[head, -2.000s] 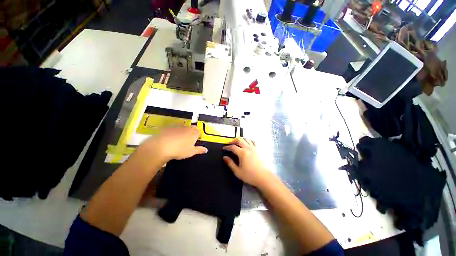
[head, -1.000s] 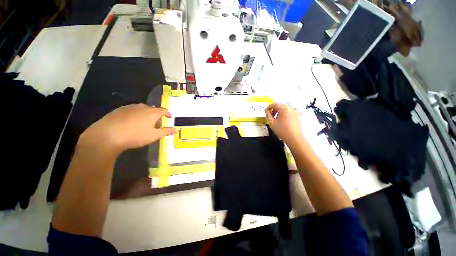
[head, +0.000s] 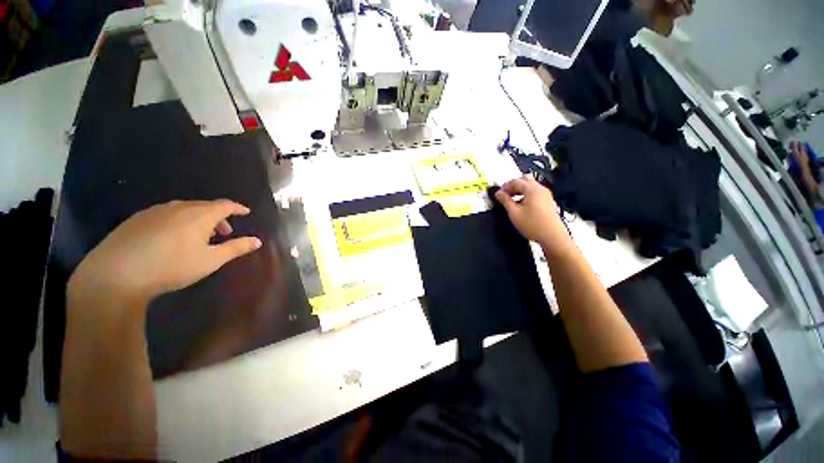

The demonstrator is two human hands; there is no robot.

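The sewing template point(head: 361, 294), white with yellow-edged windows, lies on the machine table to the right of the machine head. A black strip point(head: 371, 203) lies along its left window. A black fabric panel point(head: 479, 271) lies over the template's front right part and hangs past the table edge, with short tabs at its ends. My right hand point(head: 529, 208) pinches the panel's upper right tab. My left hand point(head: 194, 240) is above the dark cover board point(head: 172, 316), fingers apart and holding nothing.
The sewing machine head point(head: 271, 72) and metal clamp assembly point(head: 388, 113) stand behind the template. A crumpled black panel pile point(head: 632, 181) and thin cords point(head: 527, 161) lie to the right. The control screen point(head: 562, 27) is at the back. A black stack point(head: 23, 280) is at the far left.
The template has shifted to the right of the machine head, with the panel on it. My left hand has let go of the template's left edge. The view has turned right.
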